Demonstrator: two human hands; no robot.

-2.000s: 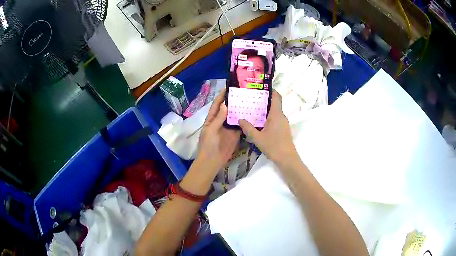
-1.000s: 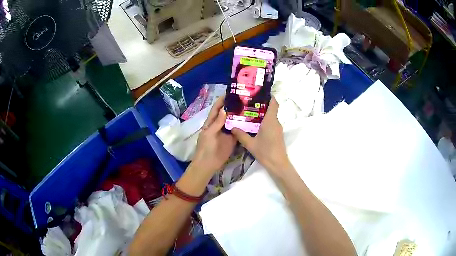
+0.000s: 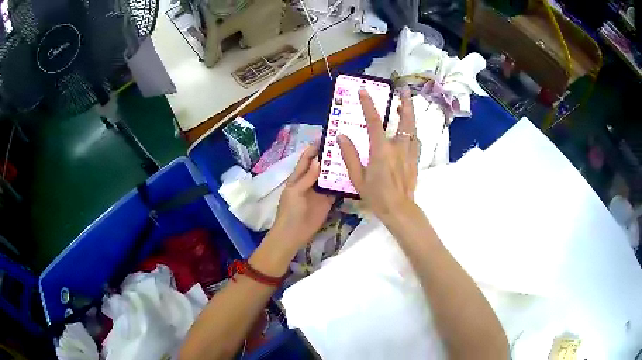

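Note:
A black phone [image 3: 346, 144] with a lit pinkish-white screen showing a list is held upright over the blue bin. My left hand [image 3: 303, 199] grips its lower left side, with a red cord on the wrist. My right hand [image 3: 384, 165] is spread over the phone's right side, fingers apart, with one finger over the upper screen and the thumb over the middle. A ring shows on one finger. White fabric panels [image 3: 450, 246] lie under my right forearm.
A blue bin [image 3: 105, 232] at left holds red cloth [image 3: 184, 259] and white cloth [image 3: 151, 313]. The bin ahead holds a green-white box [image 3: 241, 140], a pink packet [image 3: 284, 145] and a tied white bundle [image 3: 429, 77]. Behind stand a sewing machine [image 3: 246, 28] and a fan [image 3: 60, 48].
My right hand has let go of the phone's lower edge and moved up over the screen, fingers spread. The screen has changed from a chat over a portrait to a list.

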